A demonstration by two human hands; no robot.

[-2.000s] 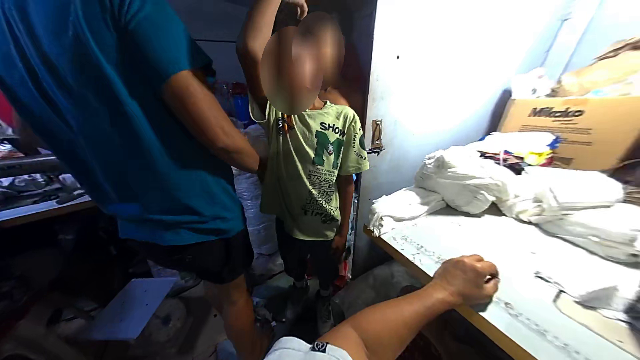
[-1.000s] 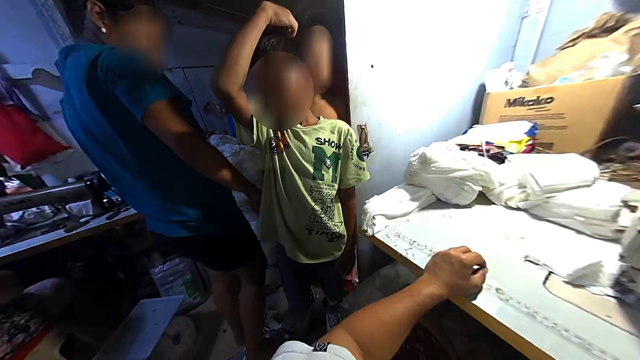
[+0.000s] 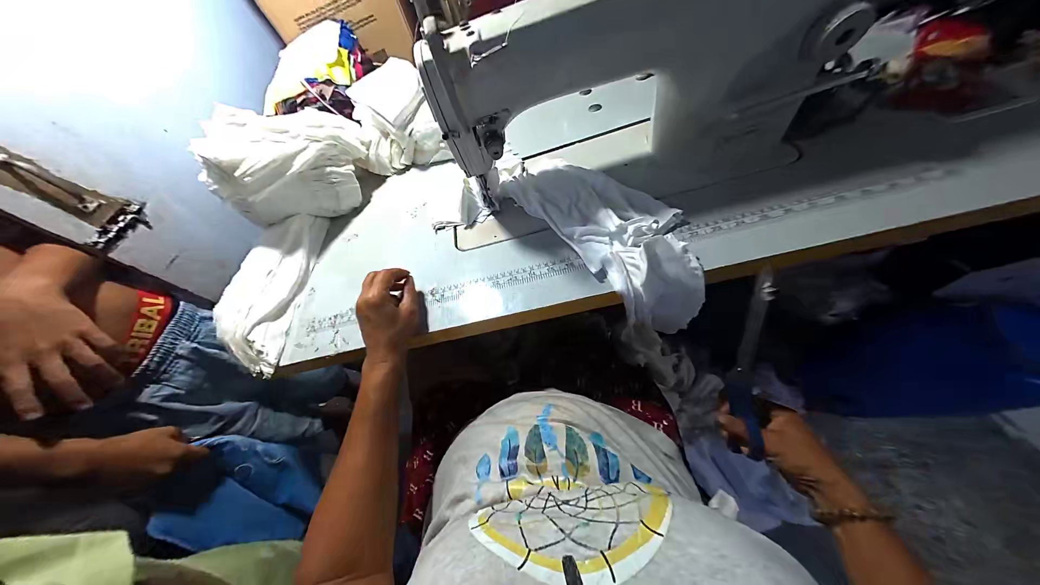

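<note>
My left hand (image 3: 388,310) rests on the front edge of the white sewing table (image 3: 520,296), its fingers curled, with nothing clearly seen in them. At the lower right, my right hand (image 3: 768,443) grips the dark blue handles of a pair of scissors (image 3: 749,349), whose blades point up beside the table edge. White fabric (image 3: 621,219) lies at the needle and presser foot of the sewing machine (image 3: 585,73) and hangs over the edge towards my lap. Part of my right hand's fingers is hidden by the scissors' handles.
Bundled white cloth (image 3: 280,162) lies at the table's left end, before a cardboard box (image 3: 357,24). Two other people's hands and clothes are close on the left, near a metal latch (image 3: 73,191). Blue material (image 3: 926,357) lies under the table at right.
The view has swung far right and down, bringing the sewing machine and my right hand with scissors into sight. My left hand stays curled at the table's edge.
</note>
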